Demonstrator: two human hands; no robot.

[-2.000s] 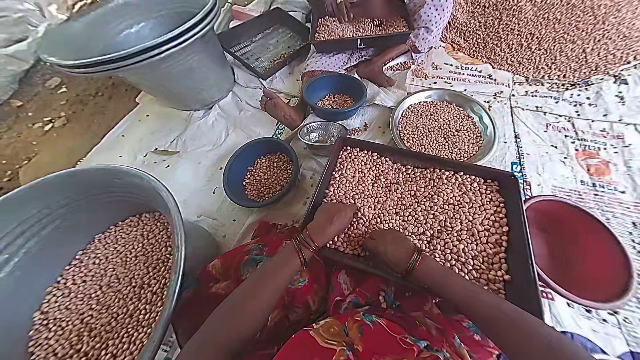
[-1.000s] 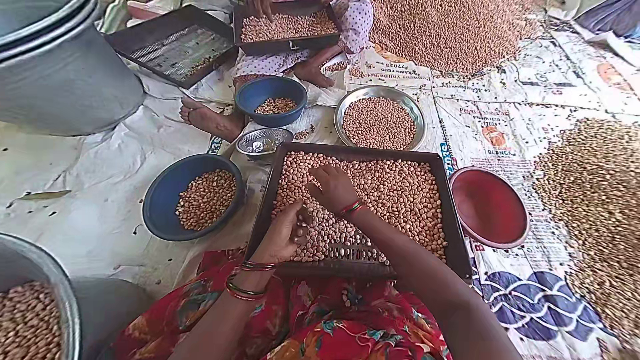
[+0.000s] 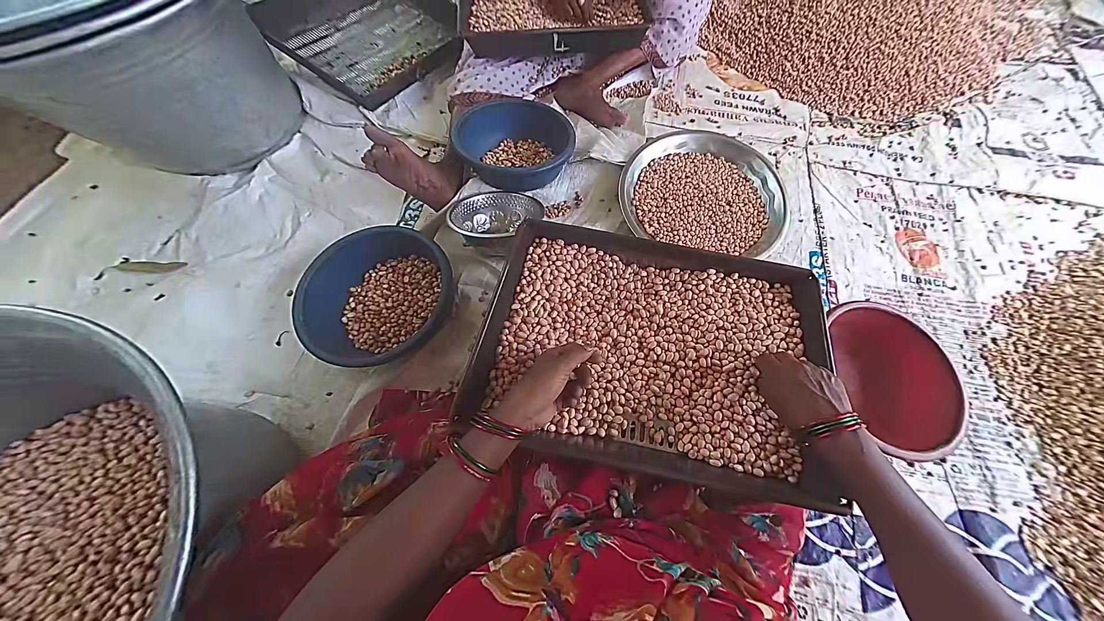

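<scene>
A dark slotted metal tray [image 3: 819, 323] full of pinkish-brown shelled nuts or beans [image 3: 664, 345] rests over my lap. On the left side of the nuts lies my left hand [image 3: 552, 384], its fingers bent; whether it grips any nuts cannot be told. At the tray's right side, my right hand [image 3: 798, 392] touches the nuts with its fingertips hidden. A few slots show through near the tray's front edge. To the left sits a blue bowl [image 3: 319, 297] partly filled with nuts, and to the right a red basin [image 3: 901, 379].
Beyond the tray are a steel dish [image 3: 634, 185] of nuts, a perforated metal bowl [image 3: 492, 216] and another blue bowl [image 3: 509, 177]. Metal tubs [image 3: 164, 86] stand left. A co-worker's foot [image 3: 414, 172] and second tray [image 3: 552, 43] are ahead. Heaps [image 3: 862, 52] lie on printed sacks.
My hands, close together over the tray one second ago, are now apart, the right one at the tray's right side. Fewer slots show among the nuts near the front edge.
</scene>
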